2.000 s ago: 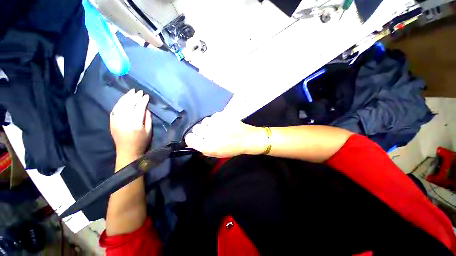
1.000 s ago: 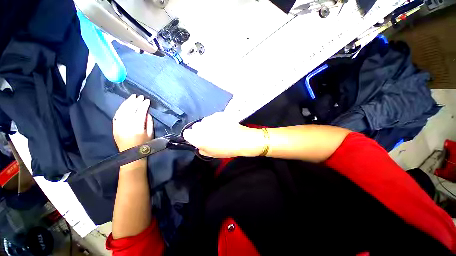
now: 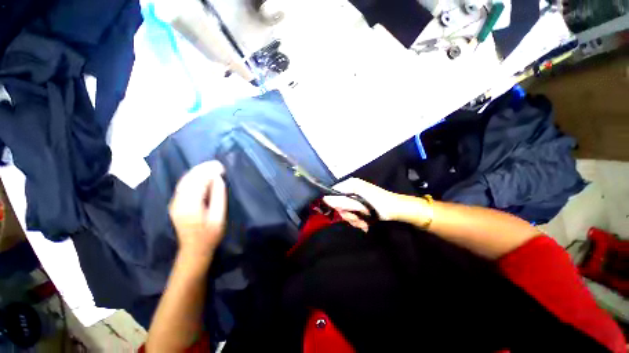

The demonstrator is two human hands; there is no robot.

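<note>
A navy garment panel (image 3: pixel 272 114) lies on the white table in front of me, with a narrow strip or slit (image 3: pixel 265 169) running along it. My right hand (image 3: pixel 362 200) is shut on the handles of the long shears (image 3: pixel 298 170). The blades point up and left over the panel beside the strip; their tip is blurred in glare. My left hand (image 3: pixel 200 207) rests on the panel left of the strip, fingers curled. Whether it pinches the cloth cannot be told.
The machine head with its needle area (image 3: pixel 270 58) stands beyond the panel. A light-blue plastic piece (image 3: pixel 181 58) is left of it. A bobbin winder (image 3: pixel 453 51), green-handled tool (image 3: pixel 490 21) and dark scraps (image 3: pixel 400 19) lie at the back. Navy cloth is heaped left and lower right.
The shears have swung from pointing lower left across my left wrist to pointing up over the panel. The panel has shifted away from the blue piece. My left hand has moved slightly right and down.
</note>
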